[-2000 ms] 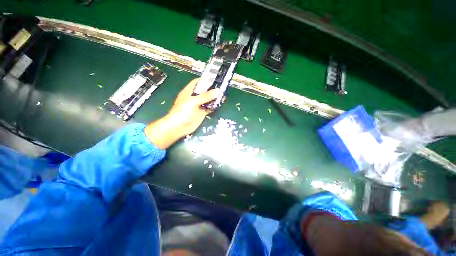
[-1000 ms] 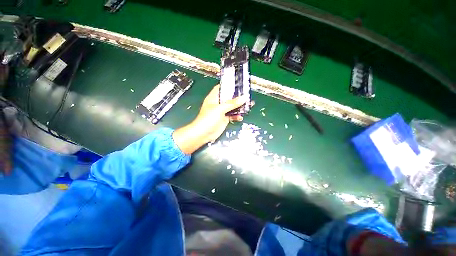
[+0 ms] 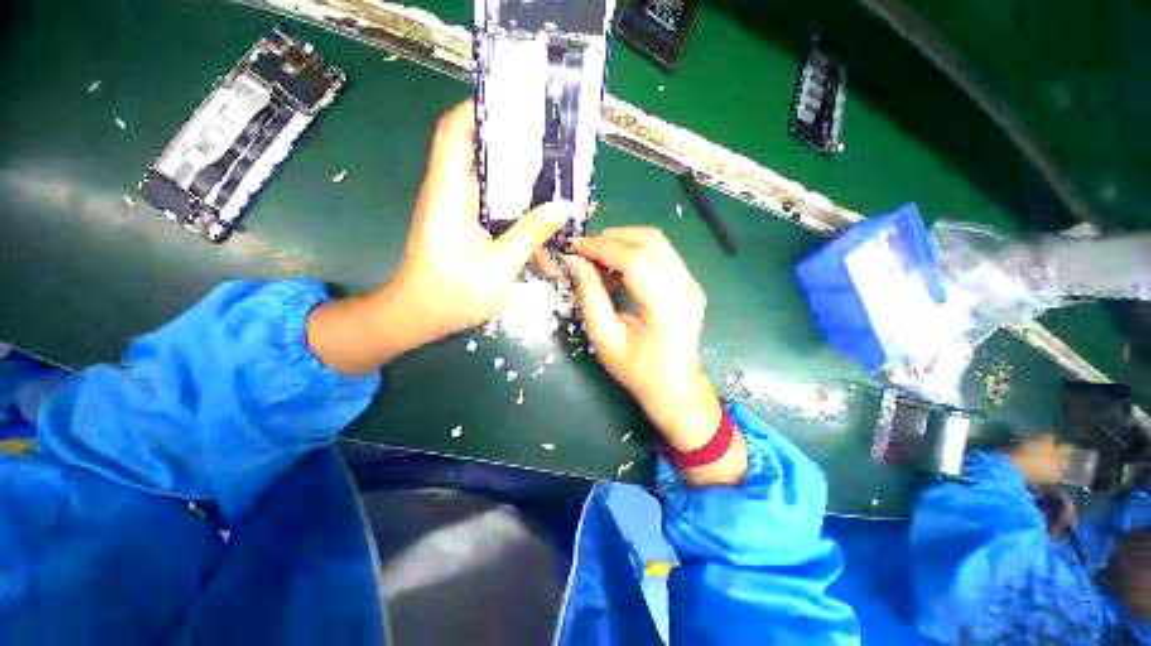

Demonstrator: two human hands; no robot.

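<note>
My left hand [image 3: 461, 252] holds an opened phone unit [image 3: 537, 120] upright in the picture, its top cut off by the upper edge. My left thumb lies across its lower end. My right hand [image 3: 641, 303] is at that lower end with thumb and index finger pinched together; whether something small is between them cannot be told. Small white flakes [image 3: 537, 313] are heaped on the green mat, partly hidden by both hands. Another phone unit [image 3: 240, 136] lies tilted on the mat at the left.
A worn pale rail [image 3: 707, 173] crosses behind the hands. Beyond it, phones [image 3: 819, 96] lie on the green belt. A thin black stick [image 3: 709, 215] lies near the rail. A blue bin [image 3: 865, 284], clear bags [image 3: 978, 284] and a silver cylinder [image 3: 947, 442] are right. A neighbour's hand [image 3: 1038, 457] shows.
My right hand has come up to the phone's lower end. The held phone appears larger and nearer. The view has shifted, and the bench phone now shows higher and further left.
</note>
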